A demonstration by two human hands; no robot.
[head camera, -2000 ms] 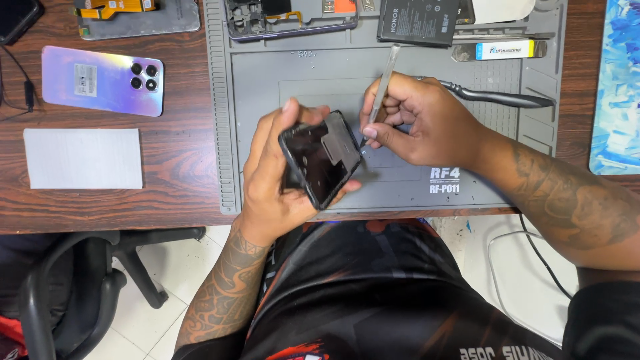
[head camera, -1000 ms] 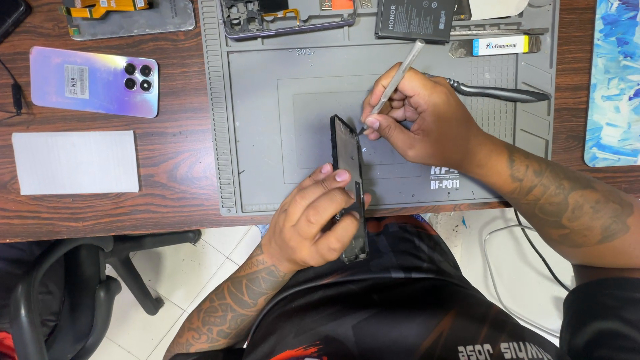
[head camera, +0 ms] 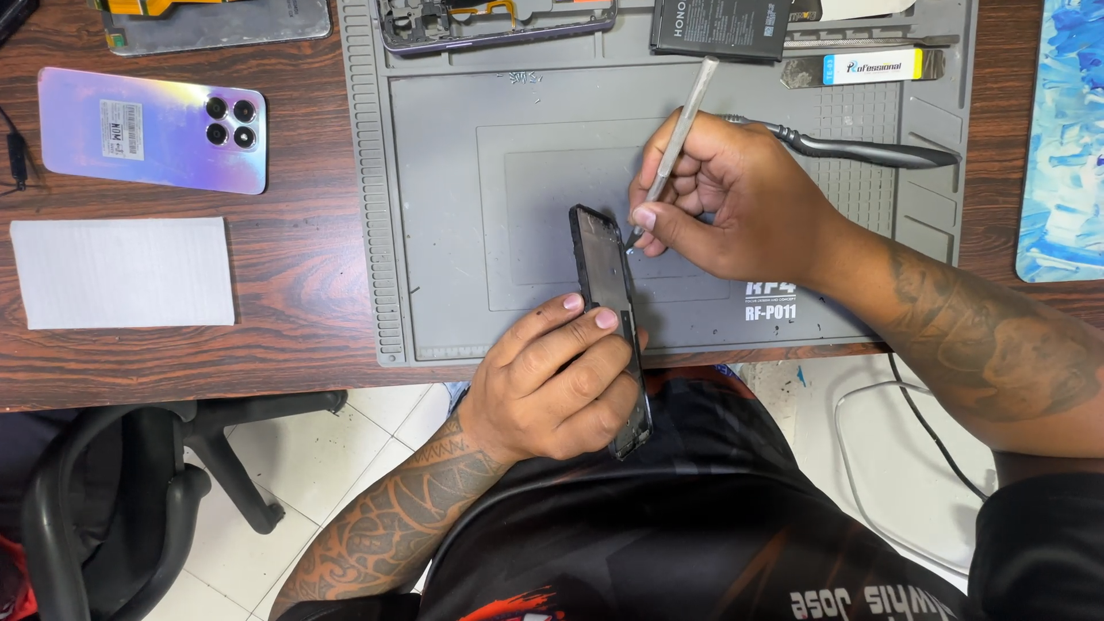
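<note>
My left hand [head camera: 561, 379] grips a black phone frame [head camera: 602, 259] by its lower part and holds it tilted on edge, over the near edge of a grey silicone repair mat [head camera: 440, 216]. Between the thumb and fingers of my right hand [head camera: 716, 190] is a slim metal hand tool [head camera: 686, 121], held like a pen. Its dark tip points down beside the frame's right edge; whether it touches is unclear. A dark-handled brush [head camera: 871, 147] lies on the mat behind my right hand, its other end partly hidden.
Small screws [head camera: 522, 78] lie on the mat below a purple phone housing [head camera: 517, 30] and a black battery [head camera: 720, 26]. Left on the wooden table are a lilac phone back [head camera: 172, 164], a white paper [head camera: 121, 274] and a screen part [head camera: 233, 26]. A blue-and-white panel [head camera: 1065, 147] is at right.
The phone frame has turned from a more face-on tilt onto its edge, and my left hand's fingers have shifted across its near face. My right hand still holds the tool beside it.
</note>
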